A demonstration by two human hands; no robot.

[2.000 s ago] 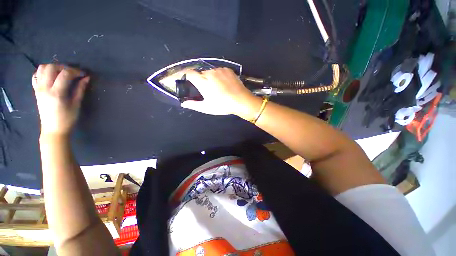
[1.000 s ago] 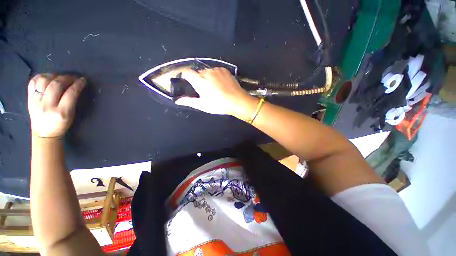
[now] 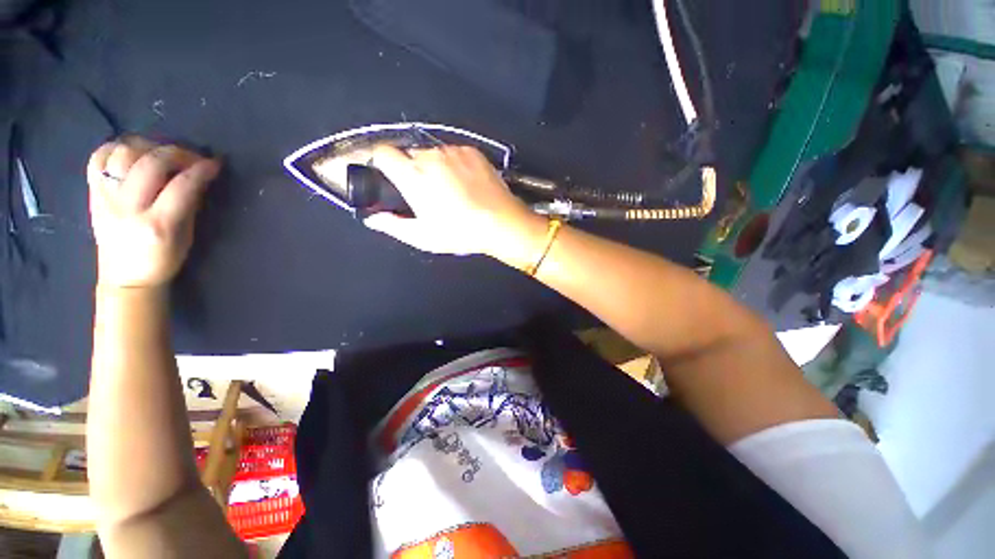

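Note:
A steam iron [image 3: 333, 164] with a pale outlined soleplate lies flat on the black table cover [image 3: 284, 295], its tip pointing left. My right hand [image 3: 442, 197] is closed round its black handle. My left hand [image 3: 147, 207] rests on the cover to the left of the iron tip, its fingers curled with thumb and forefinger together. Dark fabric seems to be at its fingertips, but black on black I cannot make out a piece or its edges. Any garment piece under the iron is hidden.
The ribbed hose [image 3: 666, 212] runs right from the iron to a green edge [image 3: 802, 153]. White tape rolls [image 3: 851, 224] and an orange-handled thing [image 3: 897, 306] lie beyond. A flat greyish piece [image 3: 469, 49] lies at the far side. A red crate [image 3: 262, 480] and wooden stools [image 3: 224, 437] stand below the near edge.
The iron and my right hand have slid a little to the left. The gap between the iron tip and my left hand is smaller. My left hand stays curled on the cover.

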